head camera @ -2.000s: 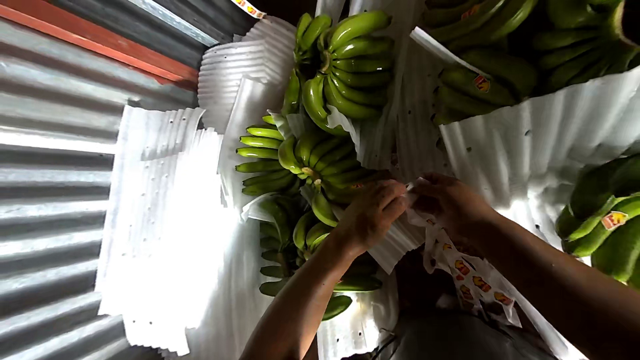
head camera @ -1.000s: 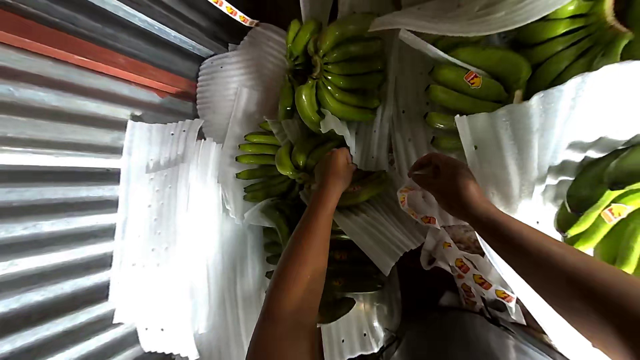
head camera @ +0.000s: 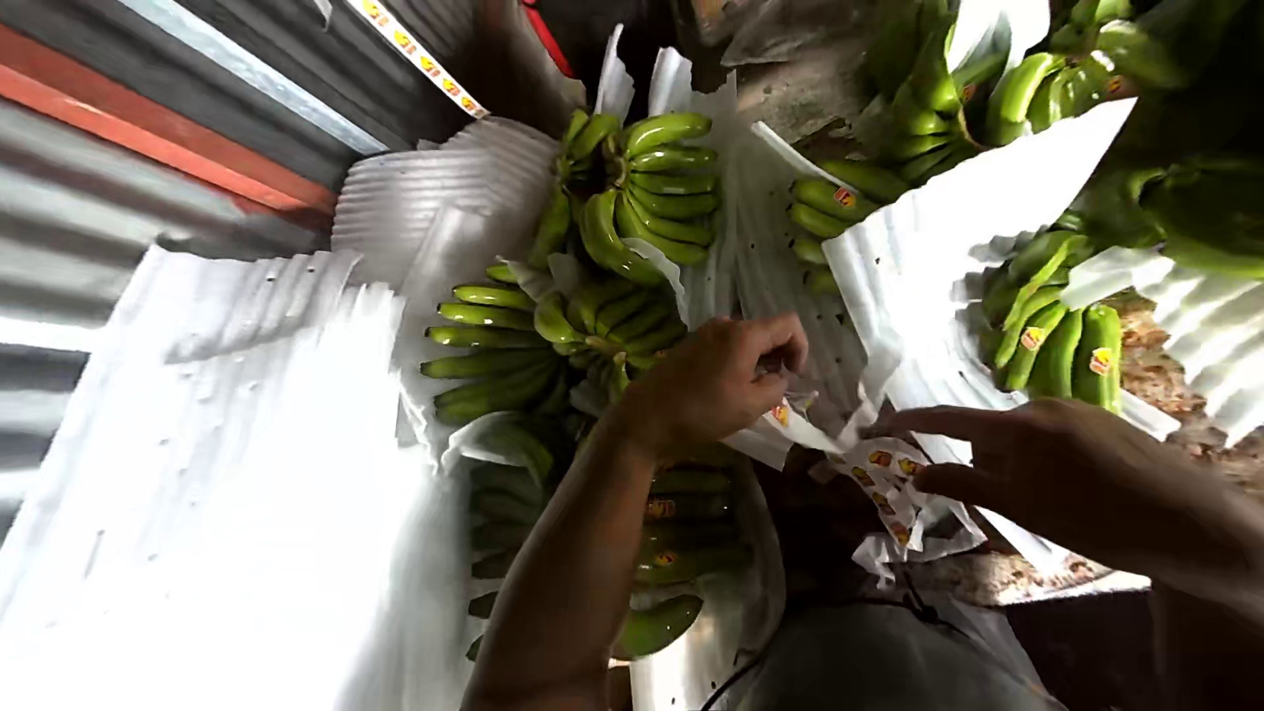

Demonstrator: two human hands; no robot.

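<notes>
My left hand [head camera: 726,380] is curled beside the middle bunch of green bananas [head camera: 627,316], at the upper end of a paper strip of stickers [head camera: 790,420]; whether its fingers grip the strip is hard to tell. To the right, my right hand [head camera: 997,464] has thumb and index finger apart, close by the crumpled roll of sticker backing [head camera: 894,484]. Another green banana bunch [head camera: 667,197] lies above the middle one. Below, partly behind my left forearm, are bananas bearing stickers [head camera: 691,533].
White foam sheets [head camera: 227,444] cover the left side, against a corrugated metal wall [head camera: 59,227] with a red beam [head camera: 168,143]. A raised foam sheet [head camera: 918,267] stands right of centre. More stickered bananas [head camera: 1062,346] lie at the right. A sticker strip [head camera: 420,59] hangs at the top.
My left hand has moved off the middle bunch, to the right and toward the sticker strip. The right hand has moved lower and farther right. The view has shifted.
</notes>
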